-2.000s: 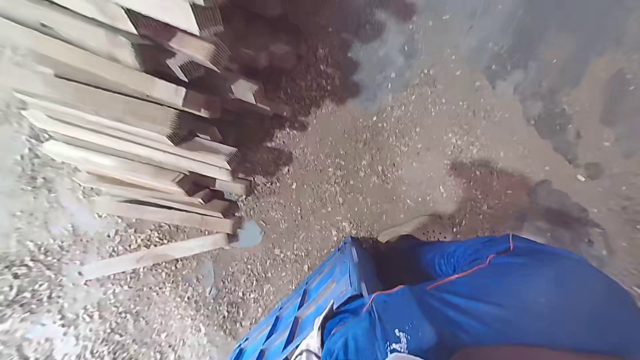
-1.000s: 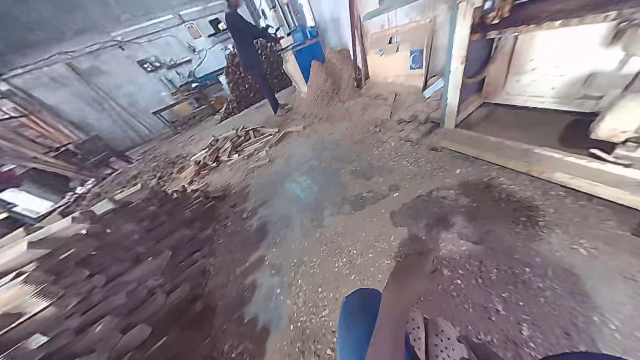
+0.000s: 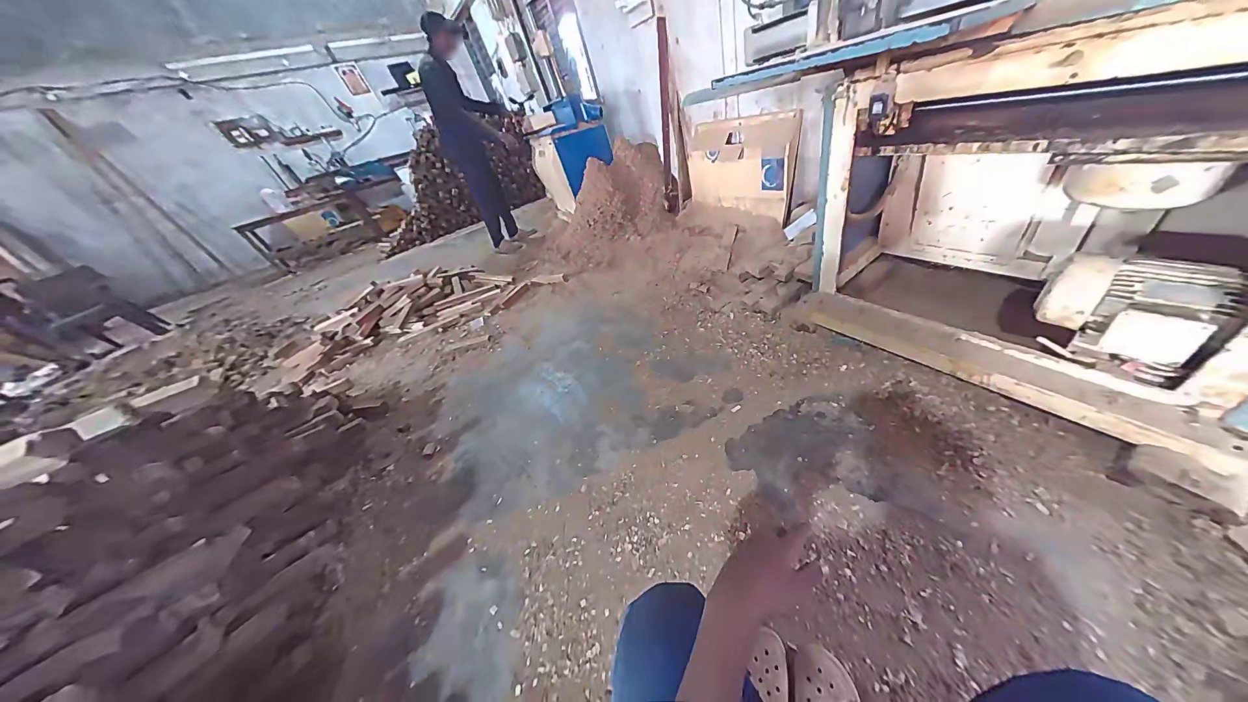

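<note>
My left hand (image 3: 770, 570) reaches forward above the floor at the lower centre, somewhat blurred. Its fingers look apart, and no object shows in it. Beside the forearm is my blue-clad left knee (image 3: 658, 629). Perforated light-brown clogs (image 3: 814, 673) show just right of the forearm. Wood chips and sawdust (image 3: 624, 546) cover the ground under the hand, with a dark damp patch (image 3: 799, 439) beyond it. Part of my other blue-clad knee (image 3: 1063, 687) shows at the bottom right. My right hand is out of view.
A blurred heap of wood pieces (image 3: 195, 536) lies at left, with cut wood strips (image 3: 419, 312) farther off. A person (image 3: 473, 136) stands by a blue machine (image 3: 582, 151) and a sawdust pile (image 3: 624, 200). At right stands a metal machine frame (image 3: 975, 346) with an electric motor (image 3: 1155, 312).
The view has swung up from the floor to the workshop. The blue plastic crate beside my legs two seconds ago is out of view. My left hand now shows ahead of the knee.
</note>
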